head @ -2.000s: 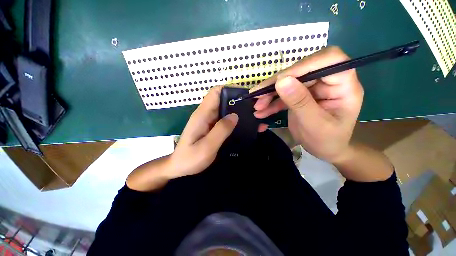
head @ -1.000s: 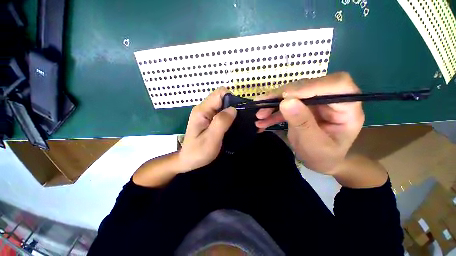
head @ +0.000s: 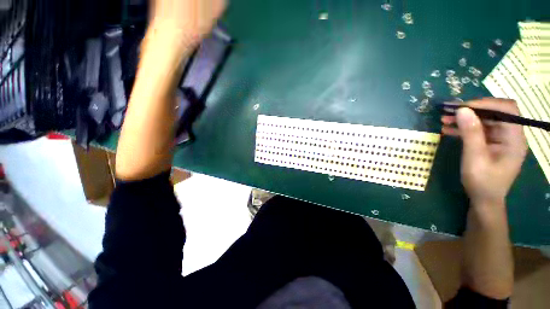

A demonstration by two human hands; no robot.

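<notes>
My left hand [head: 188, 18] is blurred and cut off by the top edge, over the pile of black phone housings [head: 114, 66]; whether it holds anything is hidden. A dark housing [head: 207, 63] lies just beside and below it. My right hand [head: 489, 136] holds the black tweezers [head: 503, 116] like a pen, tip pointing left, close to a scatter of tiny pale rings [head: 452, 81]. The dotted adhesive sheet [head: 347, 151] lies flat on the green bench between my hands.
More dotted sheets [head: 521, 84] overlap at the right. A black ribbed tray [head: 15, 72] stands at the far left. Brown cardboard [head: 93, 172] shows below the bench edge. A few loose rings lie near the front edge [head: 386, 218].
The view has shifted left. My left hand has left the housing it held in front of me and reached up left to the pile. My right hand has moved right with the tweezers.
</notes>
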